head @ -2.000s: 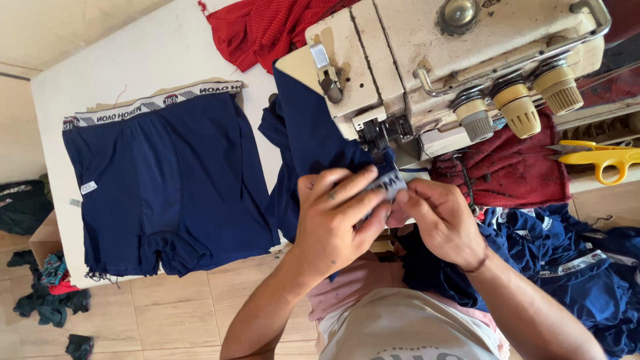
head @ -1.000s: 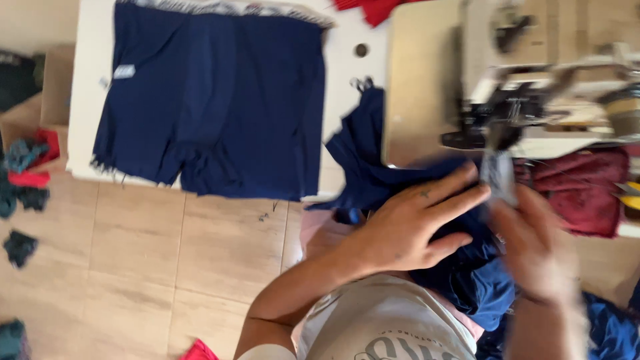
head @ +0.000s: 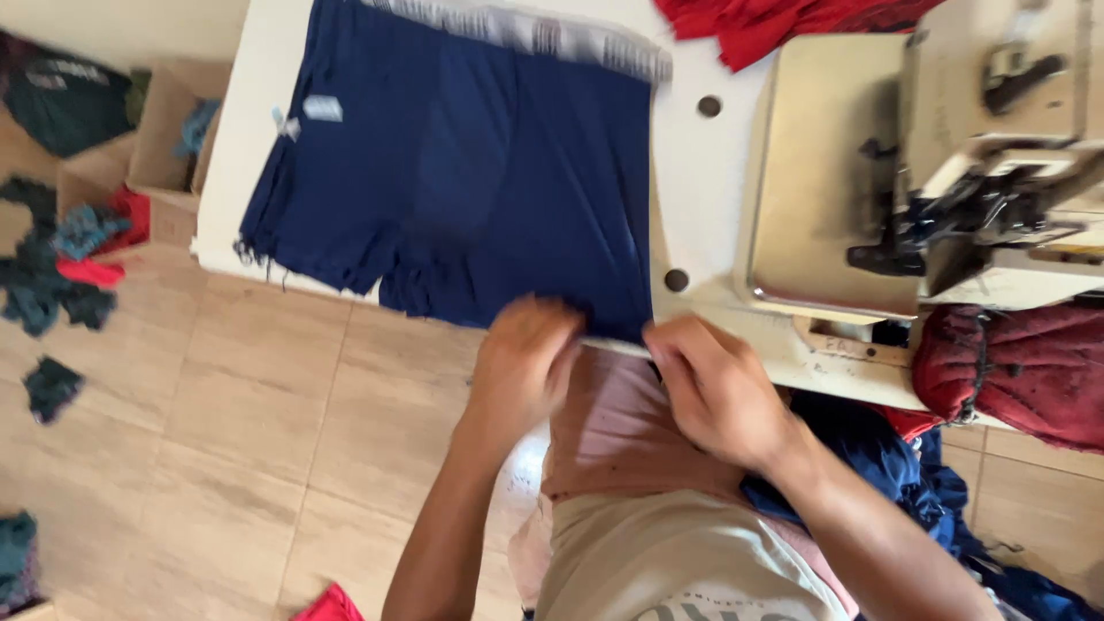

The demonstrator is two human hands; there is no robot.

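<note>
Navy boxer shorts point(head: 466, 172) with a grey lettered waistband point(head: 552, 39) lie flat on the white sewing table point(head: 703, 190). My left hand point(head: 528, 366) is at their lower edge near the table's front, its fingers bent and blurred. My right hand point(head: 720, 388) is at the lower right corner of the navy cloth, thumb and fingers pinched together at the cloth's edge. Whether the left fingers grip the cloth is unclear. To the right stands the sewing machine point(head: 992, 207) with its metal plate point(head: 828, 172); no cloth shows under its needle area.
Red fabric point(head: 793, 21) lies at the table's back. A dark red padded cloth point(head: 1018, 371) sits below the machine. More navy garments point(head: 914, 492) are heaped at my right. Cardboard boxes point(head: 172, 129) and fabric scraps point(head: 52, 388) are on the tiled floor at left.
Both hands have moved left from the machine to the shorts on the table. The navy piece held at the machine earlier is no longer there. The view has shifted.
</note>
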